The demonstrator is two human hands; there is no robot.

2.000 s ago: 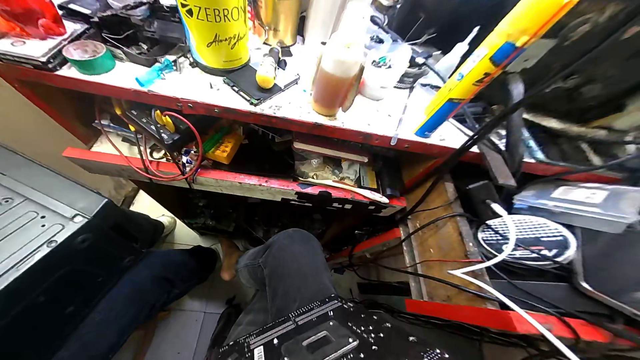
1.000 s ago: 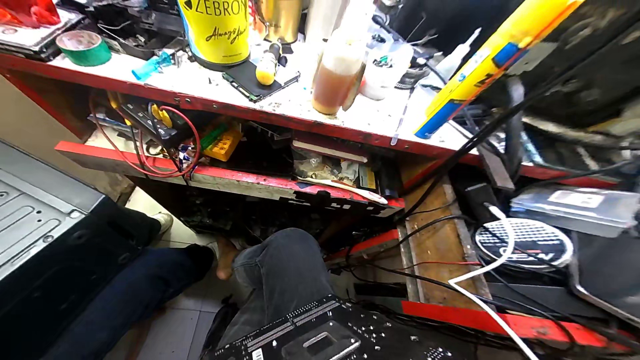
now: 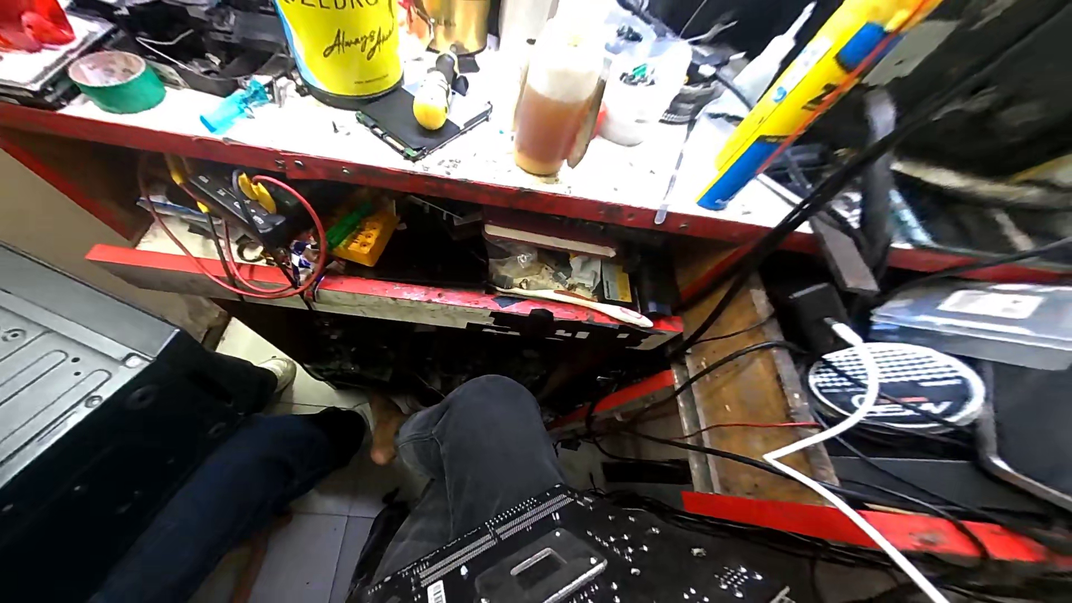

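Neither of my hands shows in the head view. A black computer motherboard (image 3: pixel 620 548) lies over my lap at the bottom edge, its soldered underside and socket backplate facing up; whether a hand holds it below the frame is hidden. Beyond it is my knee in dark grey trousers (image 3: pixel 494 435). On the workbench stand a yellow canister (image 3: pixel 343 50) and a clear container of brown liquid (image 3: pixel 553 126). A screwdriver with a yellow handle (image 3: pixel 431 100) rests on a flat black device part (image 3: pixel 410 138).
An open shelf (image 3: pixel 385 301) under the bench holds a multimeter (image 3: pixel 234 205), red leads and a toothbrush (image 3: pixel 586 306). A metal computer case (image 3: pixel 67 377) stands at left, beside another person's leg (image 3: pixel 226 494). Black cables and a white cable (image 3: pixel 825 494) cross the right side.
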